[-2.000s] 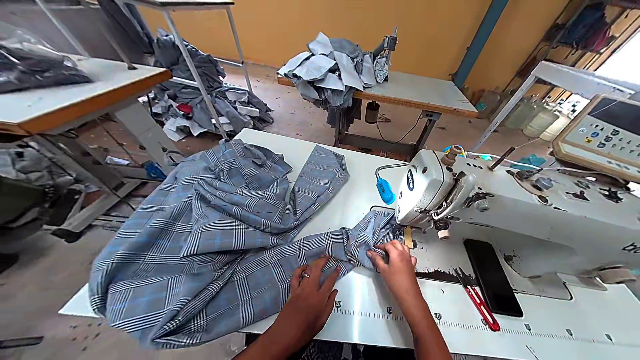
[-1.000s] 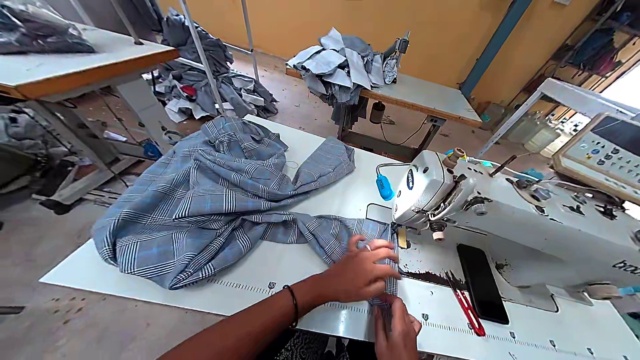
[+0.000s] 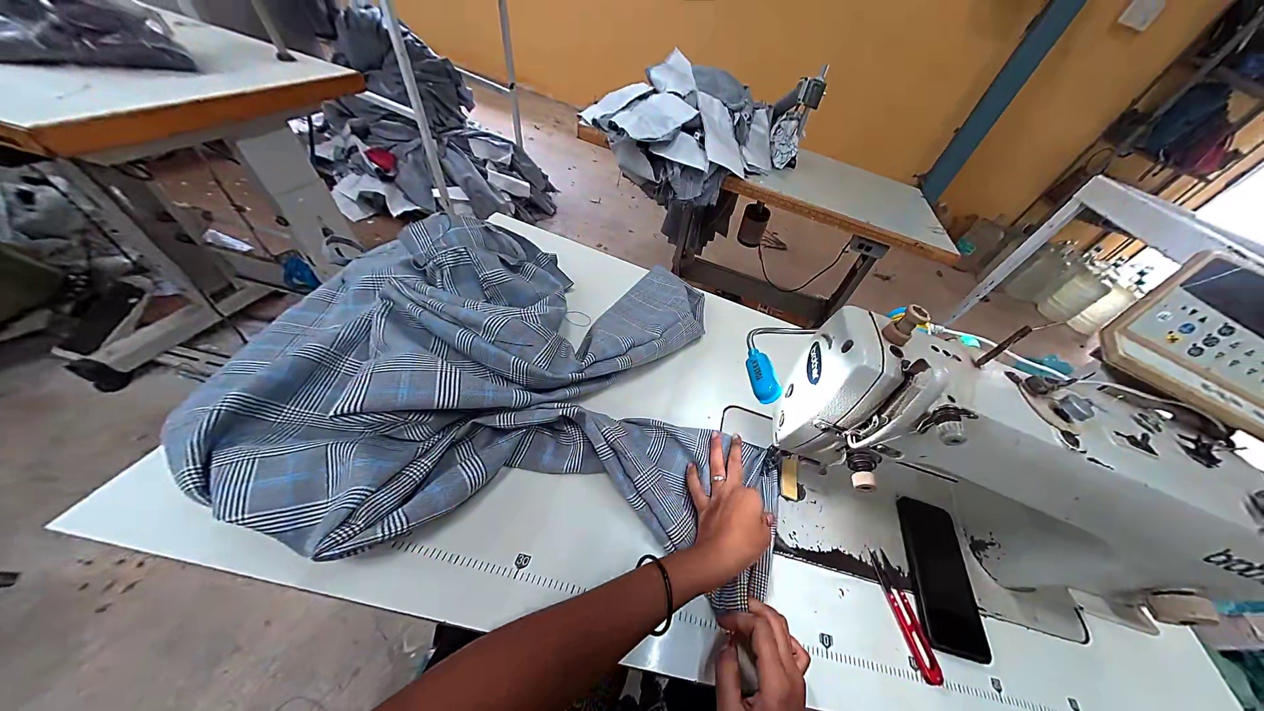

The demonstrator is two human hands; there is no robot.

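A grey plaid garment (image 3: 395,395) with blue lines lies bunched over the left part of the sewing table. One narrow section of it reaches the needle area of a white Brother industrial sewing machine (image 3: 839,385). My left hand (image 3: 729,513), wearing a ring and a dark wristband, presses flat on this section just left of the needle, fingers spread. Nearer the table's front edge, my right hand (image 3: 765,657) pinches the lower end of the same cloth between thumb and fingers. The needle and presser foot are mostly hidden by the machine head.
Right of the cloth lie red-handled thread snips (image 3: 913,632) and a black phone (image 3: 943,578). A blue lamp (image 3: 762,375) hangs beside the machine head. A control panel (image 3: 1200,326) stands at right. Behind are a table with cut pieces (image 3: 681,128) and a floor heap of cloth (image 3: 434,118).
Since two seconds ago, my left hand has moved right along the cloth to beside the needle, while my right hand has moved from there to the cloth's near end.
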